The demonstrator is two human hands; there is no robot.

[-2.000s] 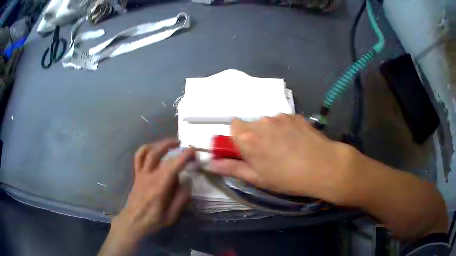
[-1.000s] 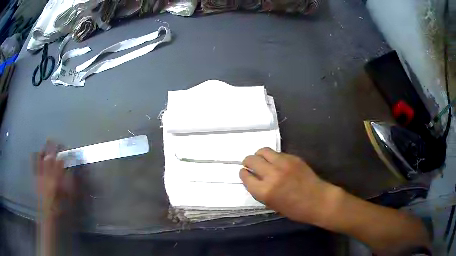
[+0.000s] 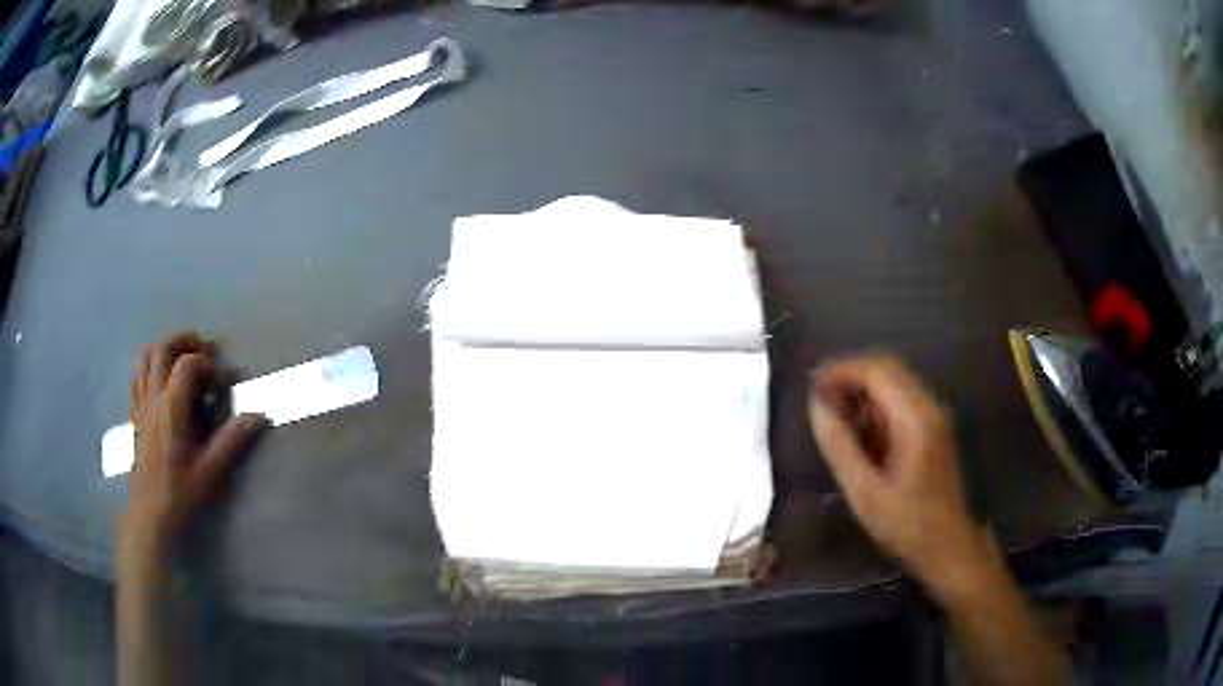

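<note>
A stack of white cut panels lies in front of me, its far edge shallowly pointed, its near and side edges frayed. A folded band runs across the top panel. My left hand rests over a flat pale pressing template left of the stack, with fingers curled on it. My right hand is right of the stack, slightly blurred, fingers curled with a gap between thumb and fingertips; nothing shows in it. The steam iron stands at the right with a yellowish edge and a red part.
A black flat pad lies beyond the iron, near the pale wall. Limp pale tape and black scissors lie at the upper left. White fabric bundles line the far left edge.
My right hand has left the stack and moved right. The top panel now lies flat over the near part of the stack. My left hand has come further over the template. Earlier, the iron was on the stack.
</note>
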